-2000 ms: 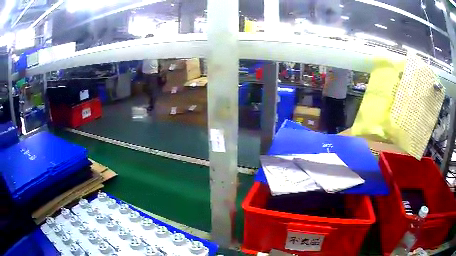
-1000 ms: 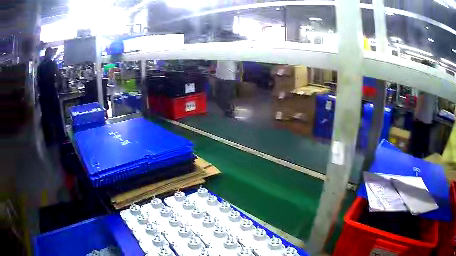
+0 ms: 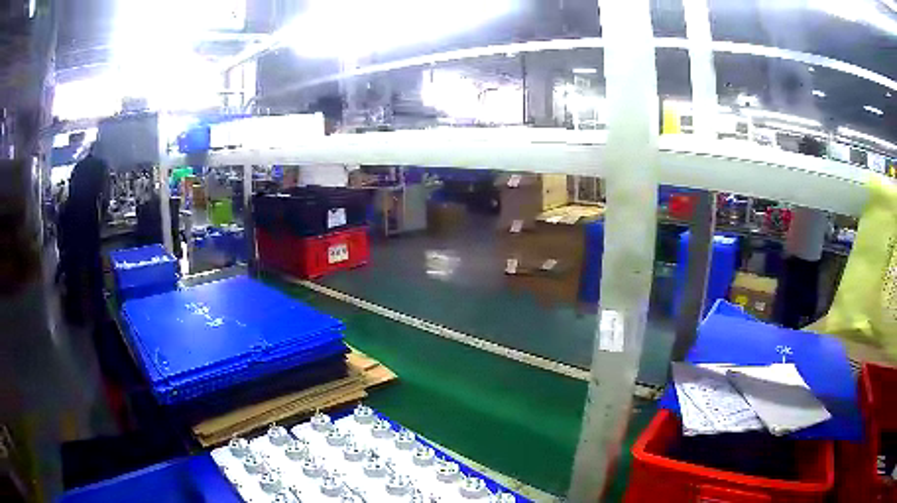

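Neither of my hands is in view. Nearest in front of me, white plug-in socket units (image 3: pixel 332 483) stand in dense rows with their round plug ends up, cut off by the bottom edge. They lie on a blue sheet or tray (image 3: pixel 405 432) whose edge shows along their right side. To their left is the rim of a blue box (image 3: pixel 148 483), also cut off by the bottom edge. Behind the units a stack of blue divider sheets (image 3: pixel 236 329) with white marks lies on brown cardboard sheets (image 3: pixel 295 405).
A pale metal post (image 3: pixel 615 246) and crossbar stand ahead. At right, a red crate (image 3: pixel 679 467) has a blue sheet (image 3: pixel 777 354) and white papers (image 3: pixel 752 398) on top; a second red crate (image 3: pixel 878 422) is beside it. People stand in the background left and right.
The view has turned left since the earliest frame, then shifted slightly back right and up, so the units sit lower. The bottle has left the picture. No object near me has visibly been moved.
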